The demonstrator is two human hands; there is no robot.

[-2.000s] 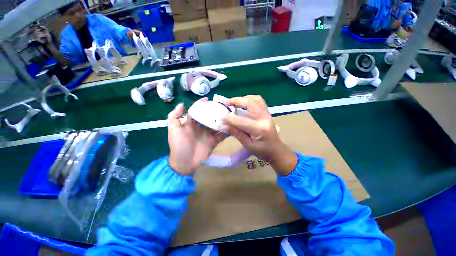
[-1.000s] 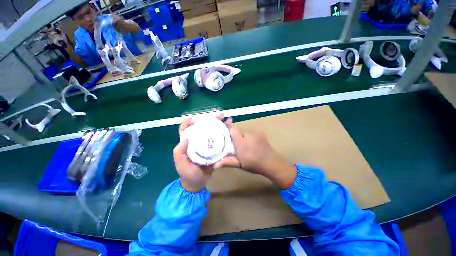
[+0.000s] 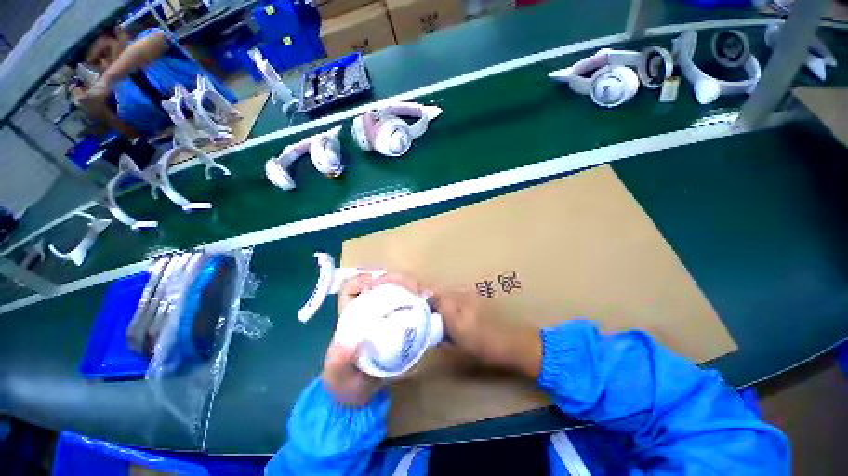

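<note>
A white round ear-cup housing (image 3: 395, 330) with a ringed outer face is held over the left part of the cardboard work sheet (image 3: 567, 232). My left hand (image 3: 351, 367) grips it from the left and below. My right hand (image 3: 479, 325) is at its right edge, fingertips against it and partly hidden. A white headband (image 3: 321, 286) reaches out behind the cup to the upper left, and its join with the cup is hidden by my hand.
Bagged curved pieces (image 3: 195, 302) lie on a small blue tray (image 3: 112, 325) at left. Beyond the metal rail (image 3: 437, 192), headphones (image 3: 390, 130) and bare headbands lie on the belt. A parts tray (image 3: 333, 84) and a person stand across. A blue bin (image 3: 102, 457) is below the bench.
The cup has turned and moved lower, and the headband now shows at its upper left. The sheet's printed characters are uncovered. Another headband shows on the belt at left.
</note>
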